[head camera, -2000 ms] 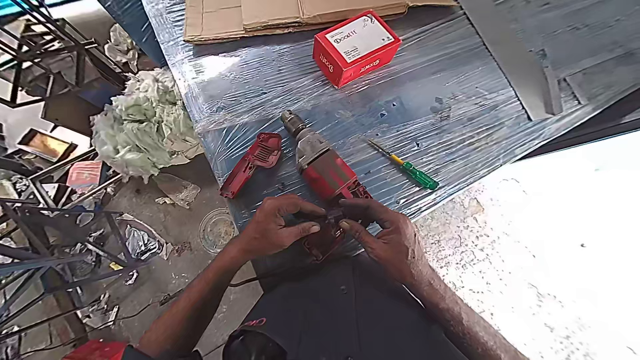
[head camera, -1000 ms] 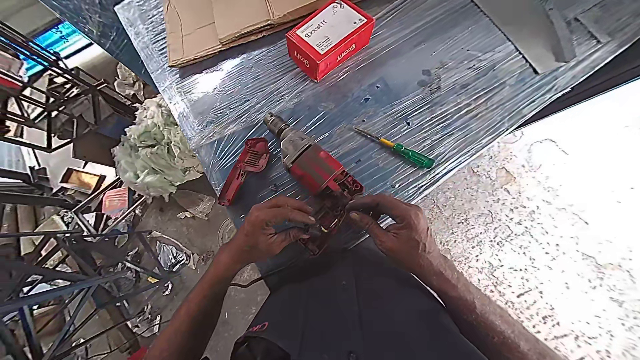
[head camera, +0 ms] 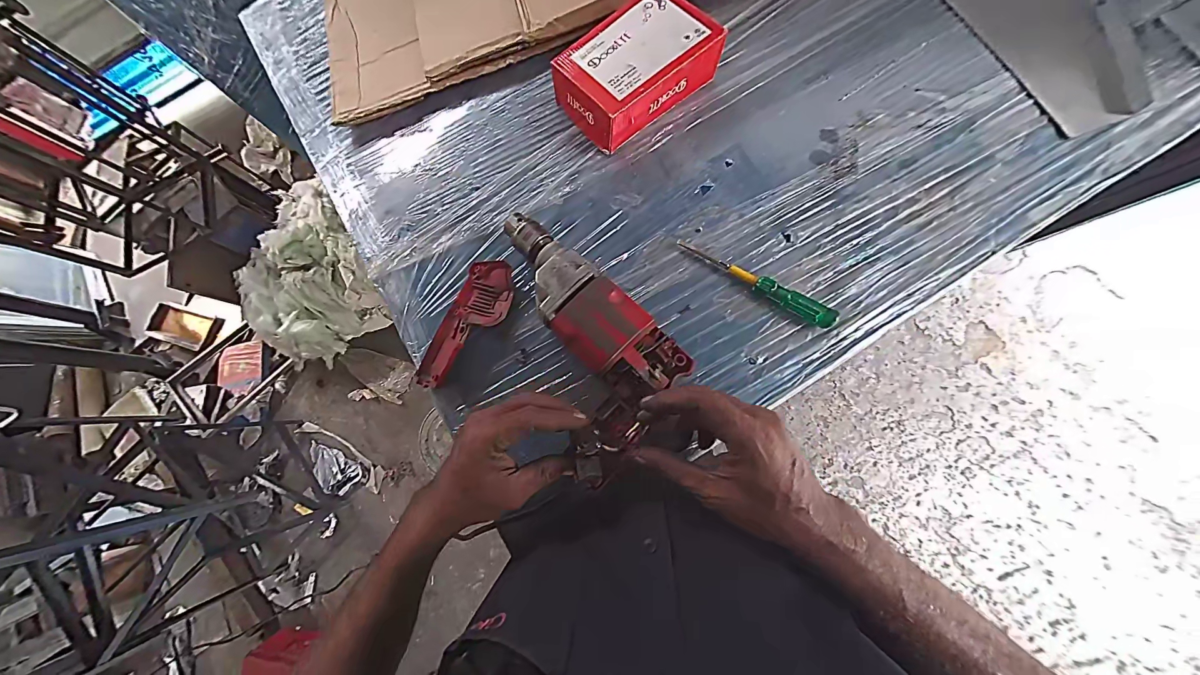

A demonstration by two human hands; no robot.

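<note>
A red and grey electric drill lies on the film-wrapped table, its chuck pointing away and its handle end opened, with inner parts and wires showing. My left hand pinches a small dark part, perhaps the switch, at the opened handle. My right hand has thumb and forefinger at the wires on the other side of the handle; what exactly lies between them is hard to see. The detached red handle cover lies left of the drill. To the right lies a screwdriver with a green handle. A dark cord runs under my left hand.
A red cardboard box stands farther back, beside flattened cardboard. A grey sheet-metal piece lies at the back right. Metal frames and crumpled pale plastic film are on the left, beyond the table edge.
Both hands stay at the drill's opened handle end, with small shifts of the fingers. The drill, the cover and the screwdriver keep their places on the table.
</note>
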